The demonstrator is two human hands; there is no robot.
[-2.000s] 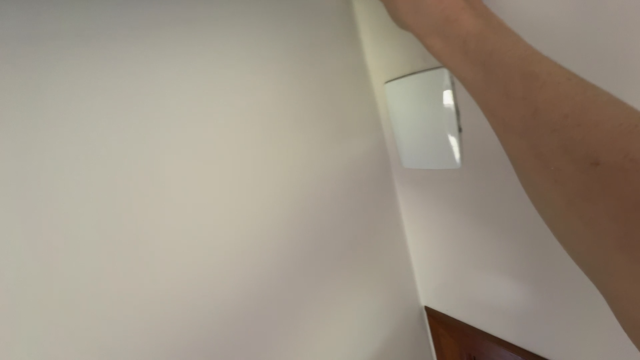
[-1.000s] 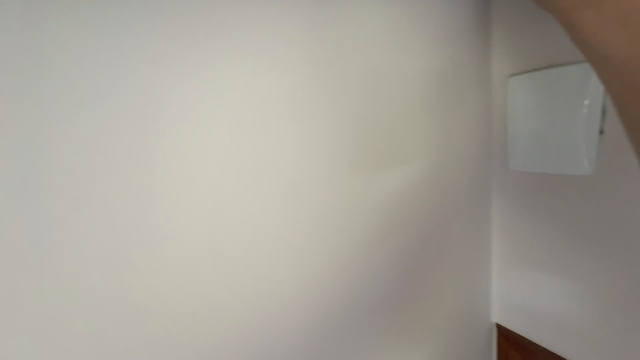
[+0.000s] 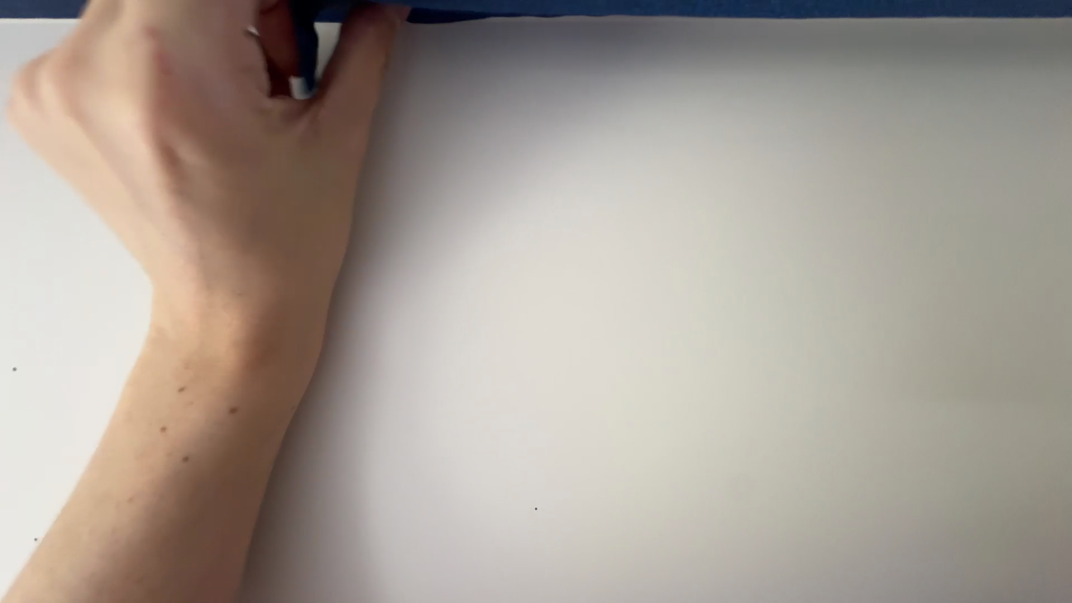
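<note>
My left hand (image 3: 201, 126) is at the upper left, its back toward the camera and the forearm rising from the lower left corner. Its fingers and thumb are closed around a dark blue strip (image 3: 306, 50), apparently tape, with a small white patch at its lower end. The thumb tip reaches a blue band (image 3: 737, 7), which looks like painter's tape and runs along the top edge of the view. Some fingertips are hidden or cut off by the frame. My right hand is not in view.
A smooth white wall (image 3: 636, 335) fills most of the view below the blue band. It bears a few tiny dark specks. The arm casts a soft shadow on it.
The view has swung far along the wall; the corner, the white wall fixture and the brown wood have left it. An arm showed at the right before; my left hand now shows at the left.
</note>
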